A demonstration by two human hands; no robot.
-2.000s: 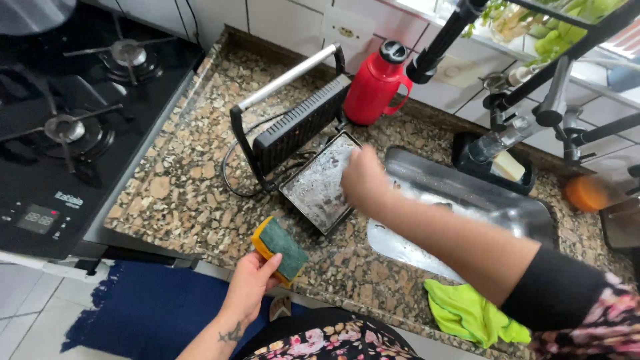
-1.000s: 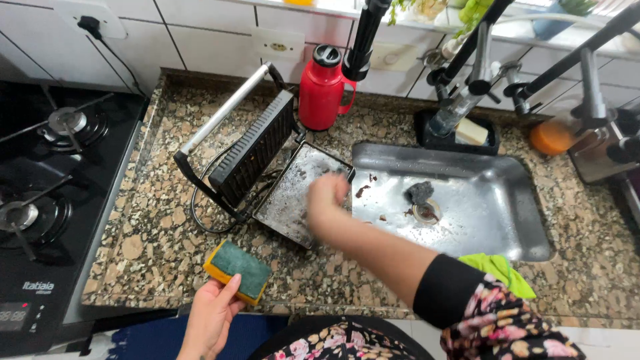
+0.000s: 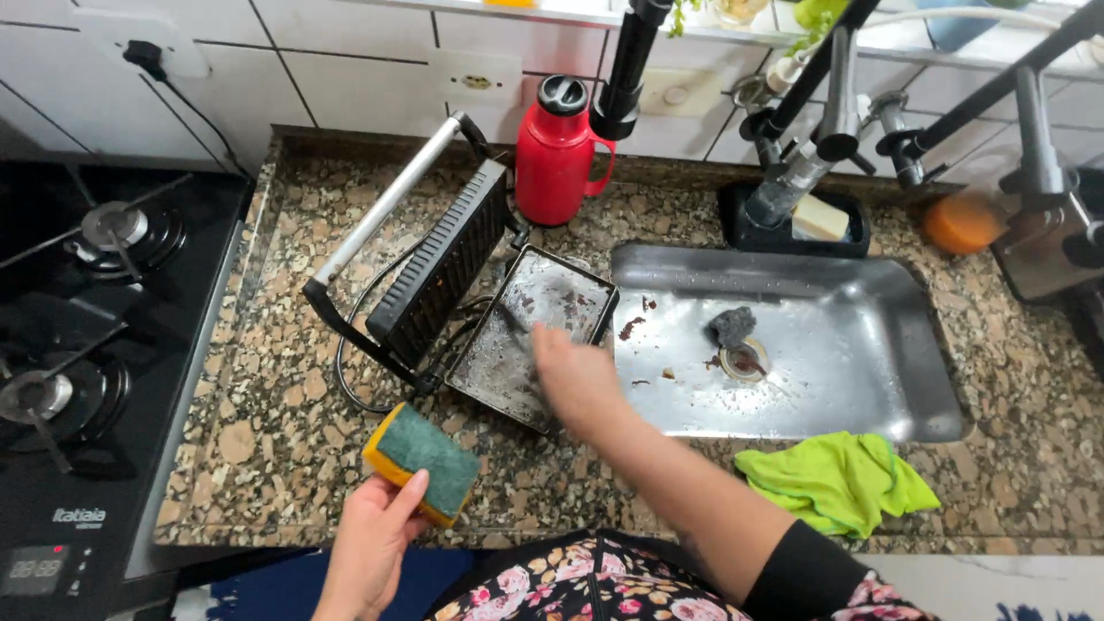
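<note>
My left hand [image 3: 379,517] grips a yellow sponge with a green scouring side [image 3: 427,457], held near the counter's front edge. Over the soiled metal plate of an open electric grill [image 3: 500,366], my right hand [image 3: 578,379] is blurred; a thin dark thing shows at its fingers, too unclear to name. The grill's ribbed black lid [image 3: 444,259] stands raised on the left, with a silver handle bar [image 3: 388,198]. Residue marks the plate.
A steel sink [image 3: 828,345] with a dark scouring pad [image 3: 731,326] and brown scraps lies to the right. Behind the grill stands a red thermos jug [image 3: 556,159]. A lime-green cloth [image 3: 837,483] rests before the sink; a gas cooktop [image 3: 95,345] is at left.
My right hand has stayed over the grill plate, its position shifting a little. My left hand still holds the sponge. The view has swung, showing more of the sink.
</note>
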